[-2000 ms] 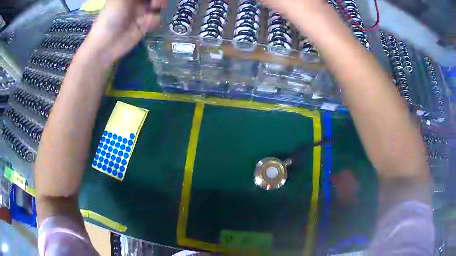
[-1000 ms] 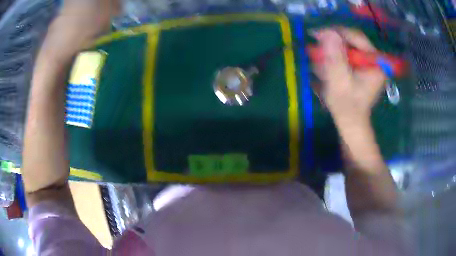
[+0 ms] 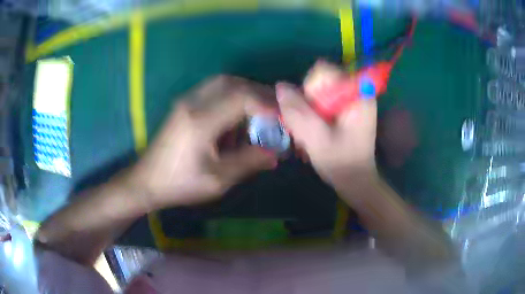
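A small round silvery-grey unit [image 3: 269, 133] is blurred at the middle, held above the dark green mat. My left hand [image 3: 198, 140] grips it from the left between finger and thumb. My right hand [image 3: 334, 135] holds a thick red probe [image 3: 339, 99] with a blue spot, and its fingers are close to the unit's right side. Whether they touch the unit is too blurred to tell. A thin red lead [image 3: 405, 45] runs up from the probe. The flat contact base seen earlier is hidden, likely by my hands.
A sheet of blue dots [image 3: 52, 138] lies at the mat's left. A small white-silver ring [image 3: 468, 135] lies at the right. A green label [image 3: 247, 229] is near the front edge. Yellow tape [image 3: 137, 80] and blue tape [image 3: 367, 34] mark the mat [image 3: 190, 46]. Blurred trays [image 3: 508, 103] stand at the right.
Both hands have come together over the mat's middle. My left hand has come in from the upper left with a unit. My right hand has moved left with the red probe.
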